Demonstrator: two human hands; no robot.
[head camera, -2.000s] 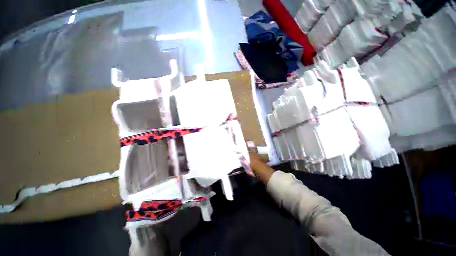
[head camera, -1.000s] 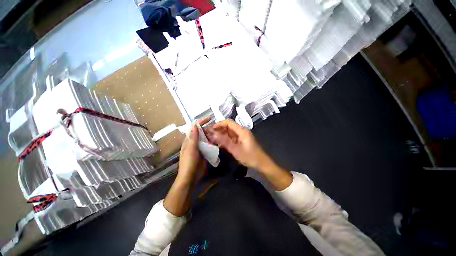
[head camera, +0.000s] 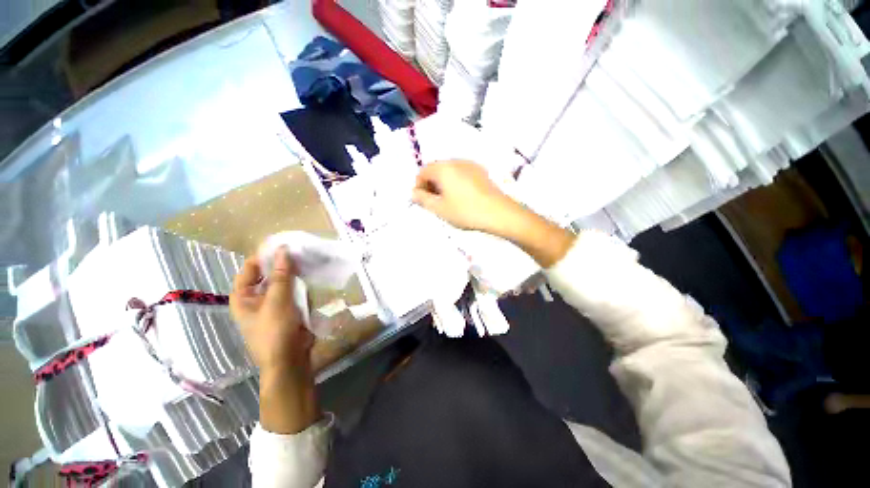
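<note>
My left hand (head camera: 272, 310) holds white tags or paper pieces (head camera: 320, 262) between thumb and fingers, over the brown board's right end. My right hand (head camera: 463, 195) is over a white cut-piece bundle (head camera: 410, 257), fingertips bent together at its tie; whether it grips something there cannot be told. Another white bundle (head camera: 124, 276), bound with red-and-black ties (head camera: 72, 357), stands at the left, beside my left hand. A small white piece (head camera: 361, 310) lies at the board's edge.
The brown board (head camera: 258, 210) lies on the metal table (head camera: 205, 95). Blue cloth (head camera: 339, 81), dark cloth (head camera: 334, 138) and a red roll (head camera: 377, 52) lie at the back. More white bundles (head camera: 668, 124) are piled at the right. A blue object (head camera: 818, 276) is low at the far right.
My hands have moved apart. The left moved left with the white pieces; the right moved up onto the bundle. The view has shifted, and the red roll shows more fully again.
</note>
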